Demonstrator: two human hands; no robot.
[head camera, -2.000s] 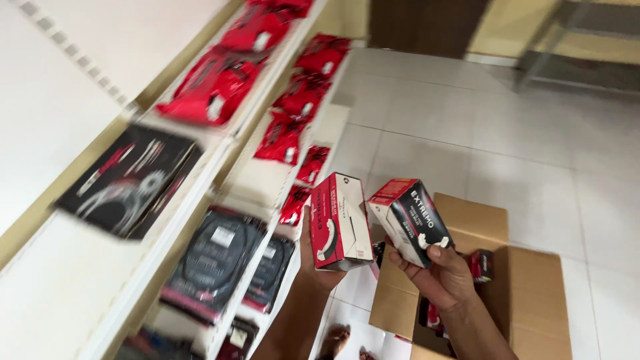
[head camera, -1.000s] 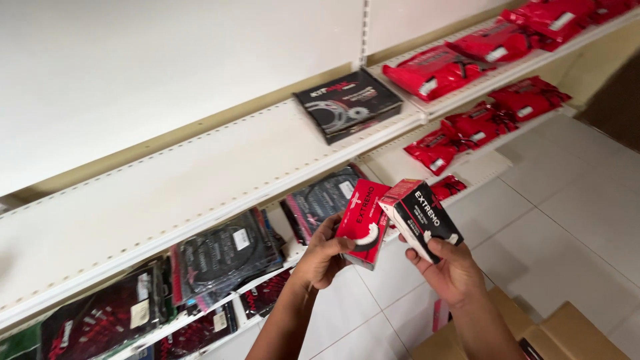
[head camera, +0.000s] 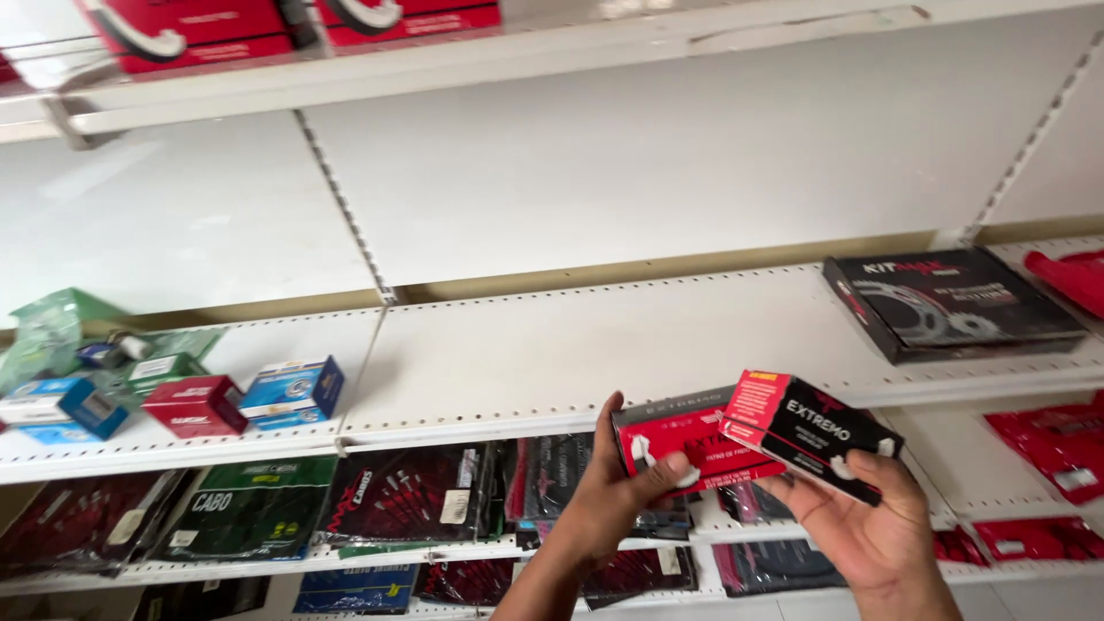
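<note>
My left hand (head camera: 625, 492) grips a red brake-shoe box (head camera: 716, 448) with a dark edge, its thumb across the front. In my right hand (head camera: 871, 509) is a black and red brake-shoe box (head camera: 811, 427), tilted, its left end overlapping the red one. Both boxes are held in front of the front edge of a white perforated metal shelf (head camera: 552, 354). A flat black sprocket kit box (head camera: 953, 302) lies on that shelf, to the right of the hands.
Small blue-and-white (head camera: 291, 392) and red (head camera: 197, 405) boxes stand at left beside green plastic bags (head camera: 56, 336). Bagged cables (head camera: 401, 496) fill lower shelves. Red packets (head camera: 1056, 444) lie at right. An upper shelf (head camera: 552, 52) holds red boxes (head camera: 410, 19).
The view has swung left along the shelving, away from the floor and the open cardboard box. Both hands still hold the same two boxes, now in front of the shelf edge.
</note>
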